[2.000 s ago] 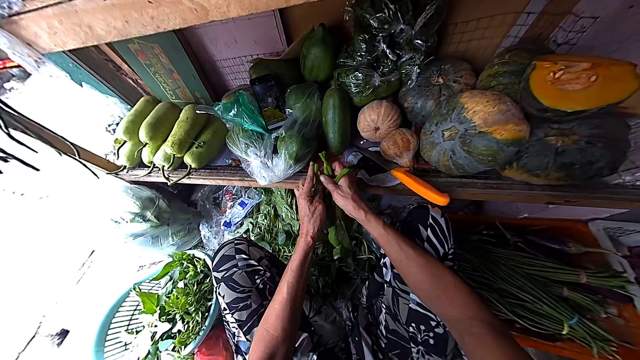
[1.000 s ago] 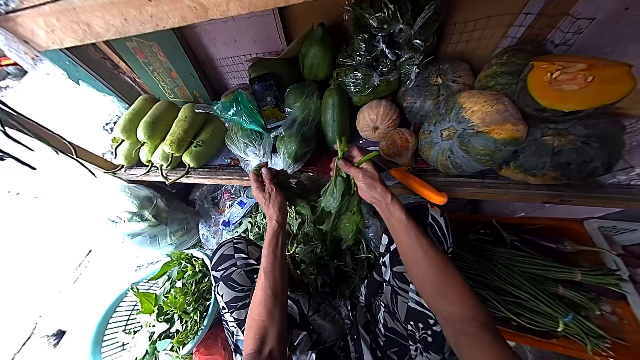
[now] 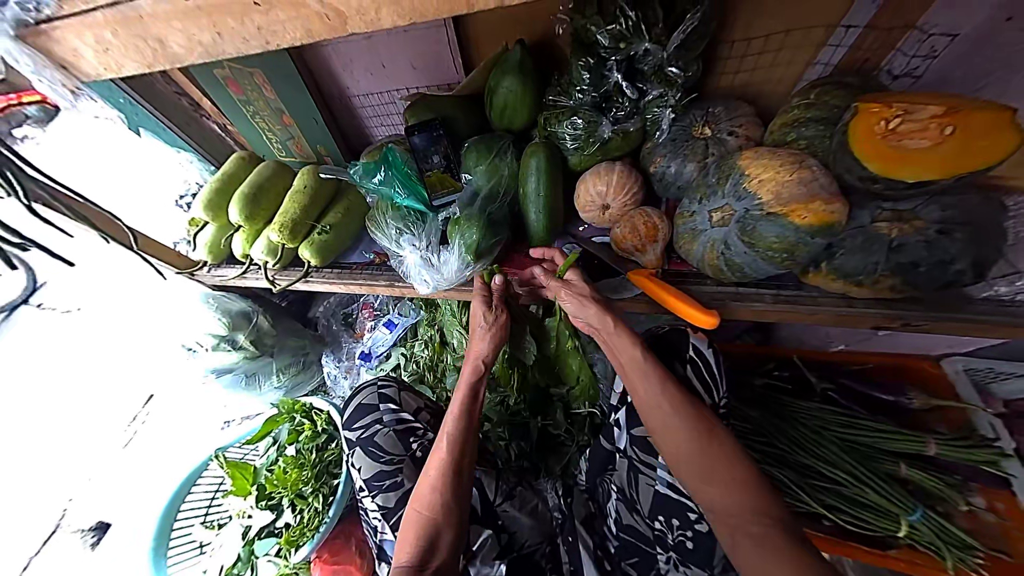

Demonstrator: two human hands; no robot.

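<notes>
My left hand (image 3: 490, 316) pinches a short green stem at the front edge of the wooden shelf (image 3: 384, 282). To its right, my right hand (image 3: 572, 298) holds a leafy green stem (image 3: 570, 352), its cut end poking up between the fingers and its leaves hanging below. More leafy greens (image 3: 528, 416) lie between my knees, under both hands. Beside my right hand, an orange-handled knife (image 3: 674, 298) rests on the shelf, its handle jutting over the edge. A clear plastic bag (image 3: 428, 252) with green produce sits just behind my left hand.
Pale green gourds (image 3: 296, 210) line the shelf's left; pumpkins (image 3: 752, 212) and a cut pumpkin (image 3: 932, 140) fill its right. A phone (image 3: 434, 162) leans among the produce. A light-blue basket (image 3: 178, 512) of greens stands lower left, an orange crate (image 3: 856, 548) of long beans lower right.
My hands were together two seconds ago, then moved apart. Since one second ago my left hand has moved right, nearer my right hand, which still holds the leafy stem.
</notes>
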